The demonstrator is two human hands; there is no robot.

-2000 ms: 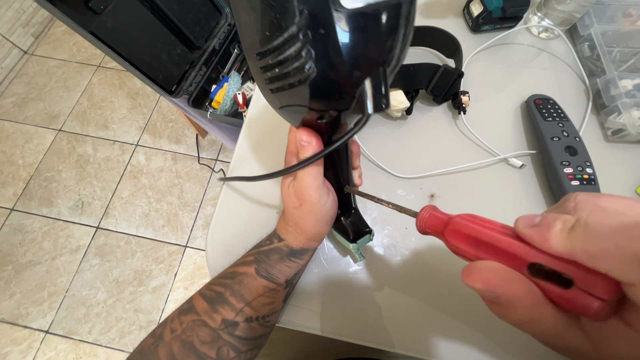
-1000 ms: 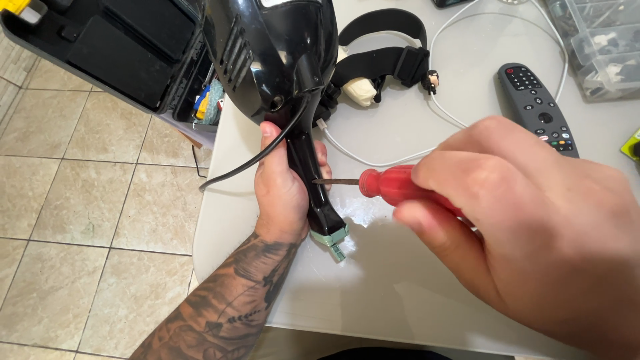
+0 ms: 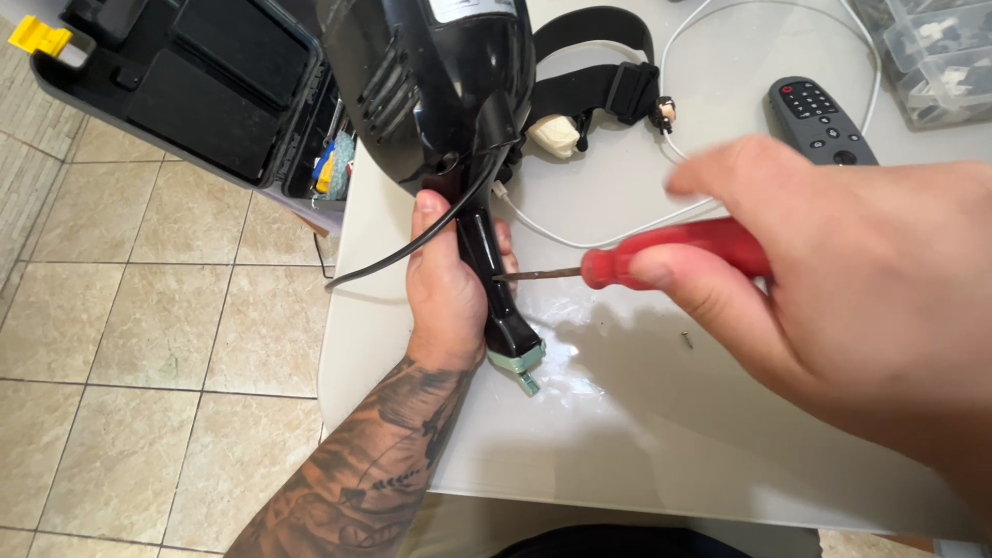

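Note:
My left hand (image 3: 449,294) is wrapped around the narrow neck of a glossy black plastic appliance housing (image 3: 457,85), which has vent slots and a light green end piece (image 3: 519,360). Its wide body points away from me, and a black cable (image 3: 403,252) hangs across the neck. My right hand (image 3: 814,271) holds a screwdriver by its red handle (image 3: 690,248), thumb along the side and index finger raised and blurred. The tip of its thin, darkened shaft meets a hole in the side of the neck. A small screw (image 3: 687,339) lies on the table below the handle.
On the light table (image 3: 620,449) are a black head strap (image 3: 597,93), a white cable (image 3: 566,242), a dark remote control (image 3: 814,116) and a clear compartment box (image 3: 930,62). At the left, an open black toolbox (image 3: 225,85) stands beside the table, above a tiled floor.
The screwdriver has moved from pointing at the neck at a slant to lying nearly level across it. My right index finger has lifted since a second ago. My left hand keeps its hold.

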